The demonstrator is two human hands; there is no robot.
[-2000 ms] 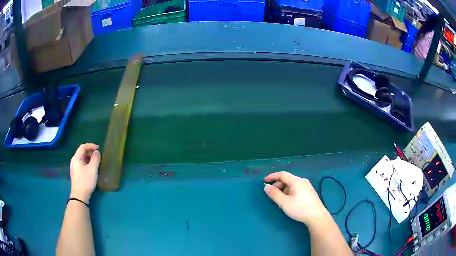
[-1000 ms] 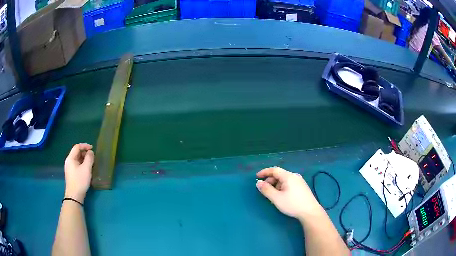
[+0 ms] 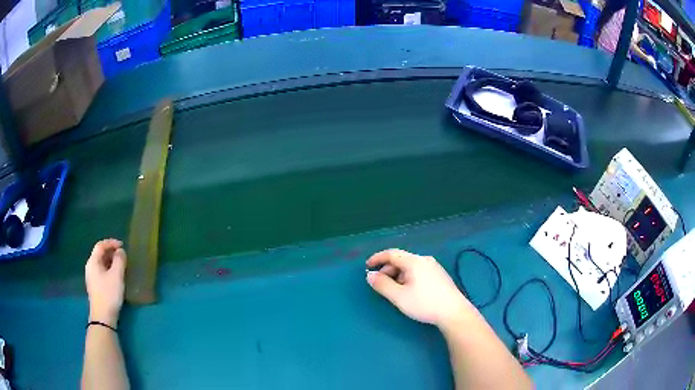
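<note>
My left hand point(image 3: 105, 276) rests at the near end of the long yellow-brown guide bar point(image 3: 146, 217). Its fingers are loosely curled, with a gap at the thumb, and nothing shows in it. My right hand point(image 3: 410, 285) hovers over the teal bench, with thumb and fingers closed around a small dark end of the thin black cable. The hand hides most of that end. The cable point(image 3: 499, 280) loops out beside my right wrist and lies on the bench. Its pale wire joint point(image 3: 523, 349) meets red and black leads at the lower right.
A blue tray point(image 3: 52, 221) with black headphones is cut by the left edge. A grey-blue tray point(image 3: 583, 152) with headphones and a black slab sits on the belt. The power supply point(image 3: 657, 298), second meter point(image 3: 631, 199) and white slab point(image 3: 562, 242) stand right. A cardboard box point(image 3: 57, 84) stands behind.
The view has swung right, so the bar, trays and instruments appear further left. Both hands keep nearly the same pose. The left tray is now more cut off.
</note>
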